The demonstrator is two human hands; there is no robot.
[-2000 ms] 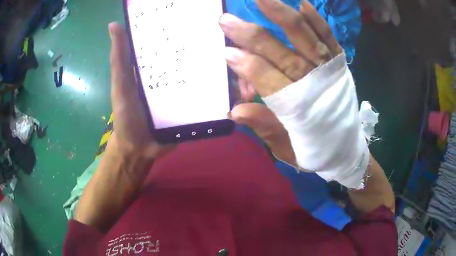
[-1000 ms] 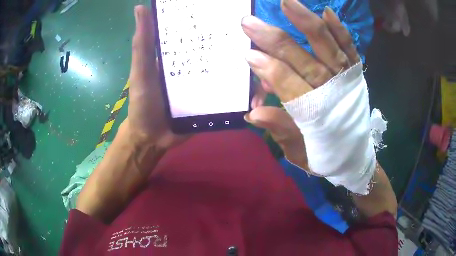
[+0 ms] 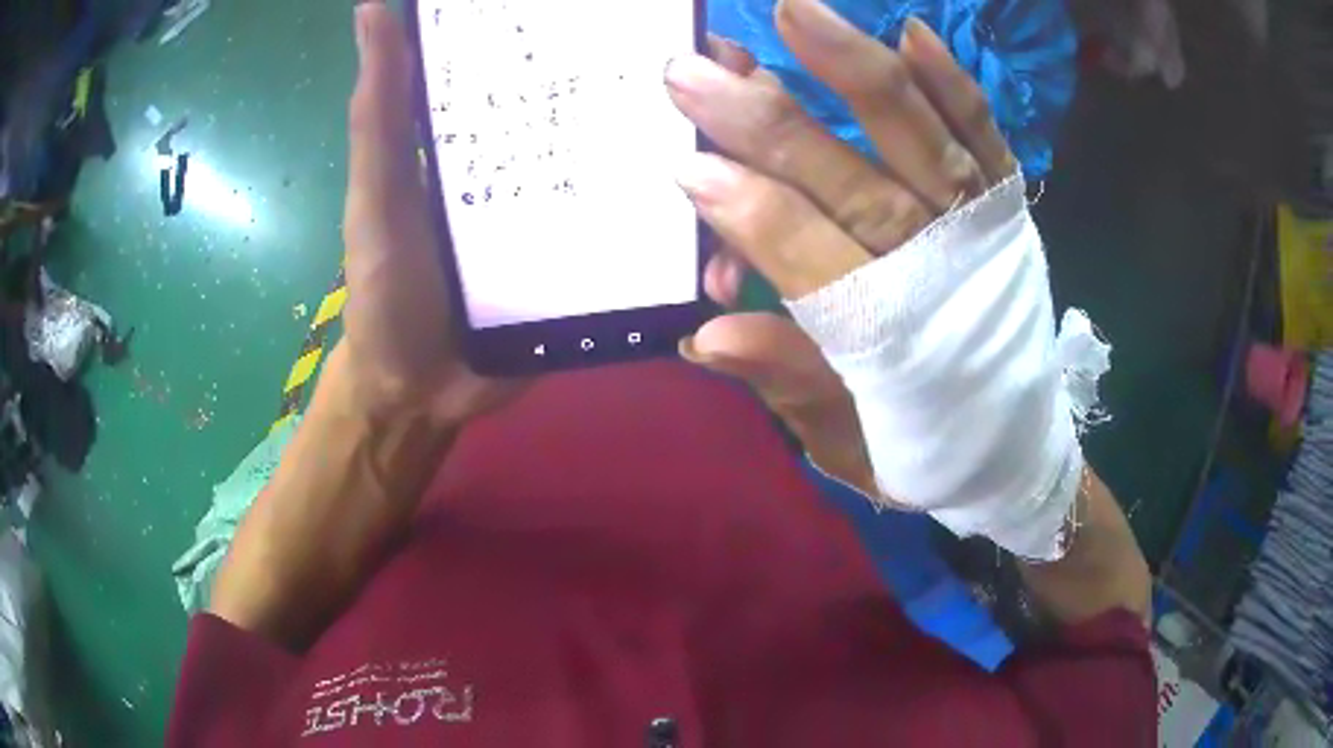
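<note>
The smartphone (image 3: 570,190) has a dark edge and a bright white screen with rows of small writing; its upper end is cut off by the top of the picture. My left hand (image 3: 402,278) holds it from the left and behind, with fingertips showing at its right edge. My right hand (image 3: 863,219), wrapped in a white gauze bandage (image 3: 950,373) around palm and wrist, is open beside the right edge. Its fingers are spread over and beside that edge, and its thumb is near the lower right corner. Whether it touches the phone I cannot tell.
A blue bag (image 3: 1009,73) lies behind my right hand. The green floor (image 3: 161,336) has yellow-black tape (image 3: 310,351) and scraps. A pale-green sack (image 3: 227,504) lies by my left forearm. Dark heaps line the left; striped cloth (image 3: 1294,570) is at right.
Both hands and the phone have shifted slightly left and up in the picture since one second ago. The grip looks the same. The writing sits differently on the screen than two seconds ago.
</note>
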